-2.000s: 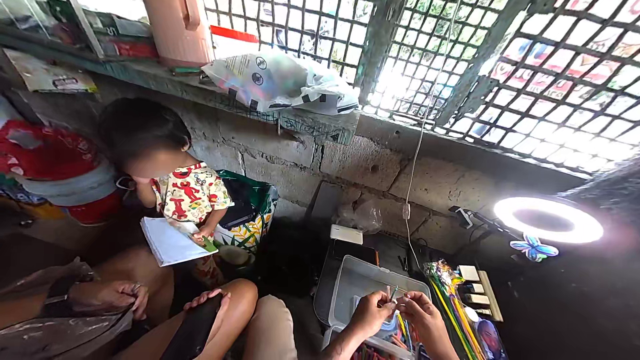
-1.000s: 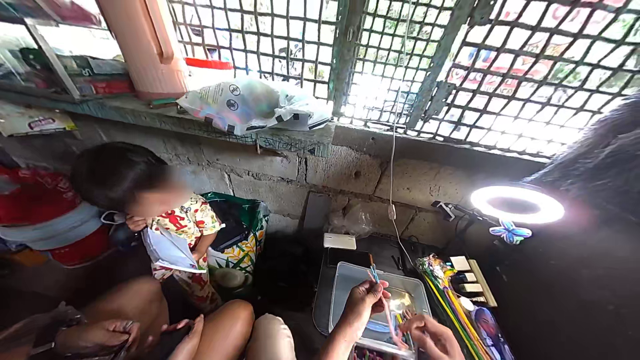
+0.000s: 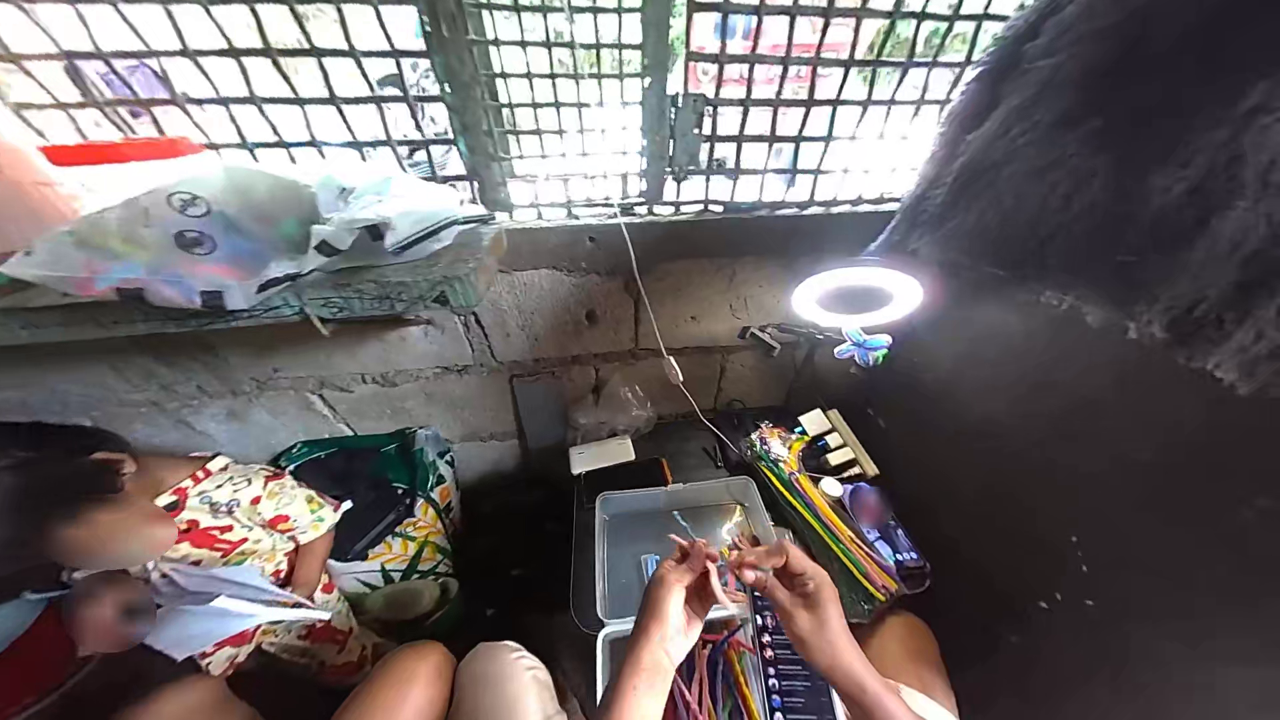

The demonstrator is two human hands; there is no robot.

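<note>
Over a clear plastic container [image 3: 610, 540], my left hand [image 3: 685, 585] pinches a pink fuzzy strand [image 3: 716, 588], likely a pipe cleaner, with a thin bluish strand [image 3: 684, 524] rising beside its fingers. My right hand [image 3: 785, 580] is close beside it, thumb and fingers pinched on the same small piece; fine detail between the fingertips is hard to tell. Below the hands, a second compartment holds loose colored pipe cleaners [image 3: 700, 670]. A bundle of long yellow, green and orange pipe cleaners [image 3: 825, 520] lies to the right.
A phone [image 3: 790, 660] lies below my right hand, another [image 3: 885, 530] beside the bundle. A power strip [image 3: 852, 443], a white box-like object [image 3: 601, 455] and a lit ring light [image 3: 858, 296] stand near the block wall. A child [image 3: 230, 520] holding paper [image 3: 235, 605] is at left.
The view has shifted right and closer. My hands, apart a second ago, are now together at the small piece. The child's paper has moved lower relative to the child.
</note>
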